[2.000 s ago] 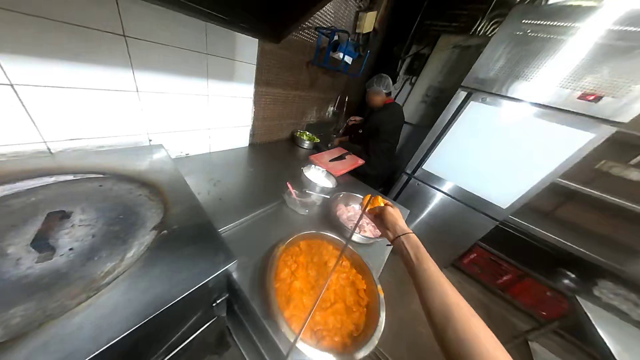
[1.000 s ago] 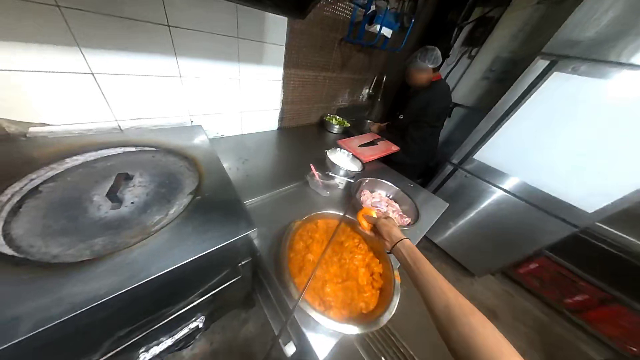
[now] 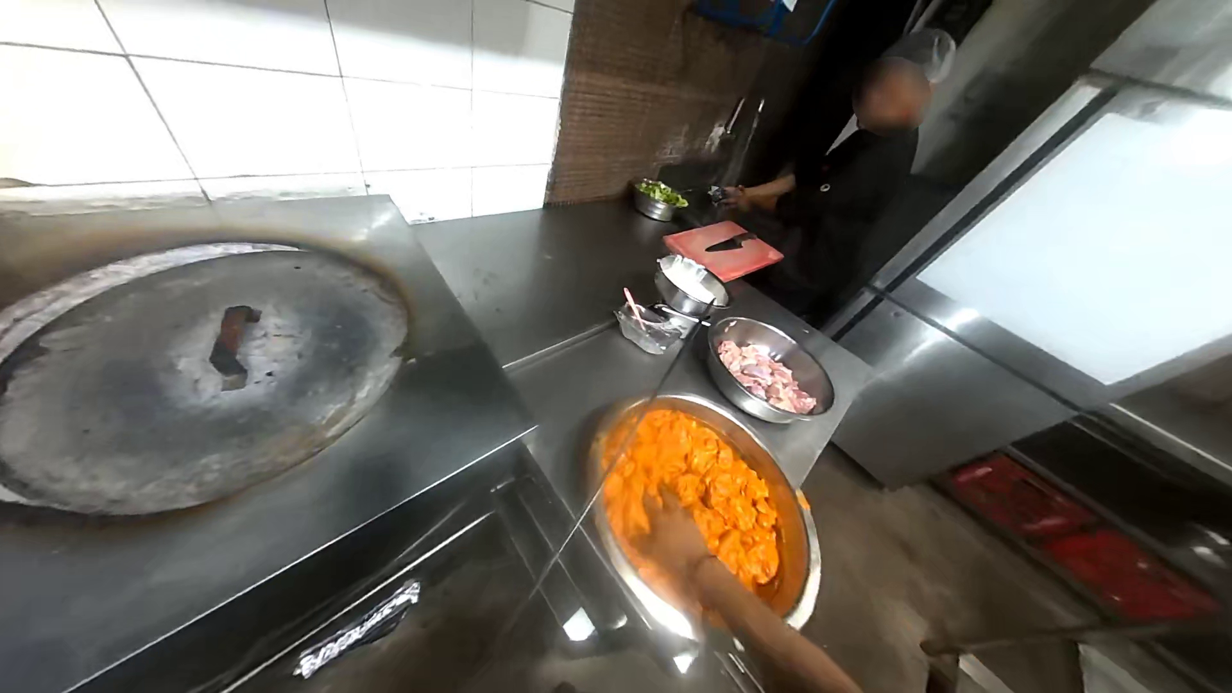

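My right hand (image 3: 674,539), blurred, reaches from the lower right into a large steel bowl (image 3: 811,568) of orange-coated meat pieces (image 3: 717,481). Its fingertips are in the orange coating, so whether they grip a piece cannot be told. A long thin metal skewer (image 3: 577,525) slants across the view, over the bowl's left side, its upper end close to the smaller bowls. My left hand is out of view, as is the skewer's lower end. Just beyond the large bowl stands a steel bowl (image 3: 816,371) of pale raw meat (image 3: 765,373).
A round metal lid (image 3: 318,385) covers the opening at left. Farther back are a bowl of white stuff (image 3: 693,279), a clear container (image 3: 647,332) with a pink-handled utensil, a red cutting board (image 3: 756,258) with a knife, and a bowl of greens (image 3: 654,202). A co-worker (image 3: 857,183) stands beyond; a steel fridge (image 3: 962,385) is at right.
My right hand has moved from near the skewer's upper part, where it held an orange piece, down into the large bowl. The view has shifted.
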